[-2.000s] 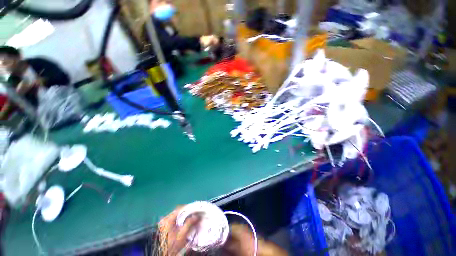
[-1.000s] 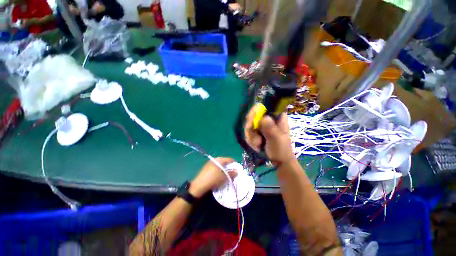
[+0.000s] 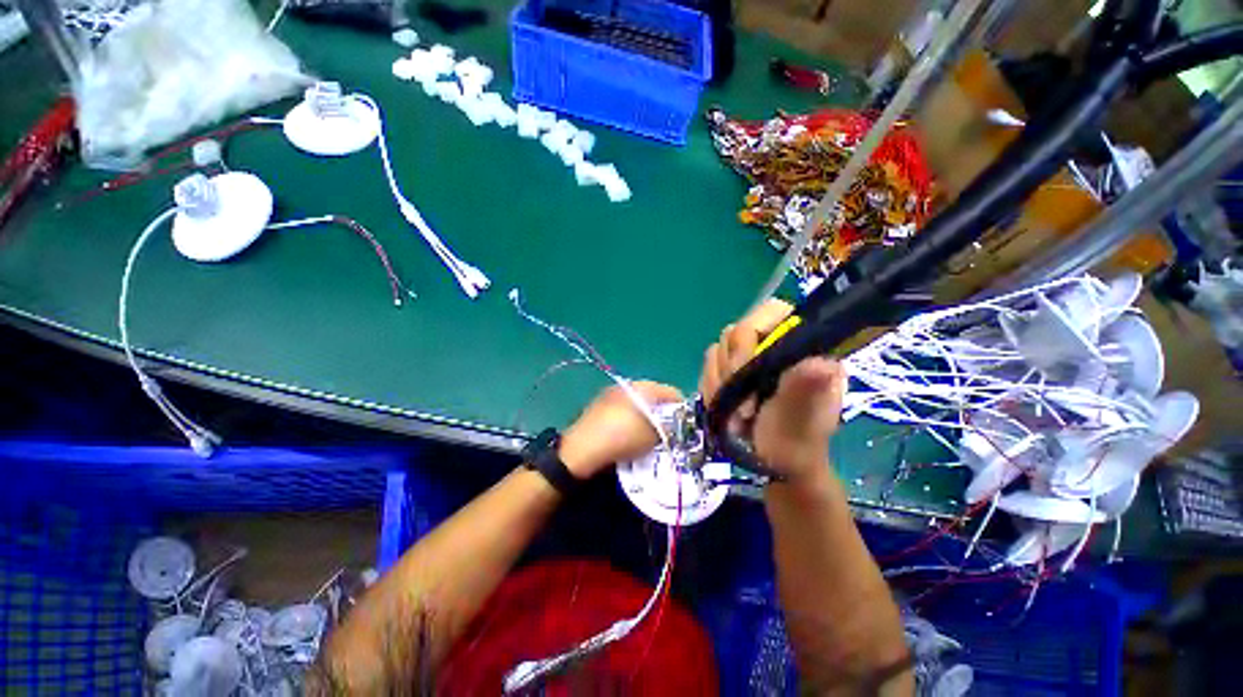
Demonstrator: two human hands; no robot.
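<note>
My left hand (image 3: 620,429) holds a round white wired lamp base (image 3: 671,488) at the bench's front edge. A white cord with red wires hangs from the base, and thin lead wires run up onto the bench. My right hand (image 3: 774,395) is closed around the black screwdriver (image 3: 852,302) with its yellow stripe. The driver leans down to the left, its nose at the metal part on the base; whether the tip touches a screw is hidden. Two more lamp bases with cords, the upper (image 3: 331,125) and the lower (image 3: 222,218), lie on the bench at the left.
A heap of wired bases (image 3: 1077,463) lies at the right bench edge. Small orange-brown parts (image 3: 804,170), a blue bin (image 3: 611,68), white plastic pieces (image 3: 511,112) and a plastic bag (image 3: 177,82) lie farther back. A blue crate (image 3: 280,483) with discs stands below left. Another blue crate stands below right.
The view has tilted down and shows more of the left crate. The screwdriver has come down to the lamp base, and my right hand is closer to my left hand.
</note>
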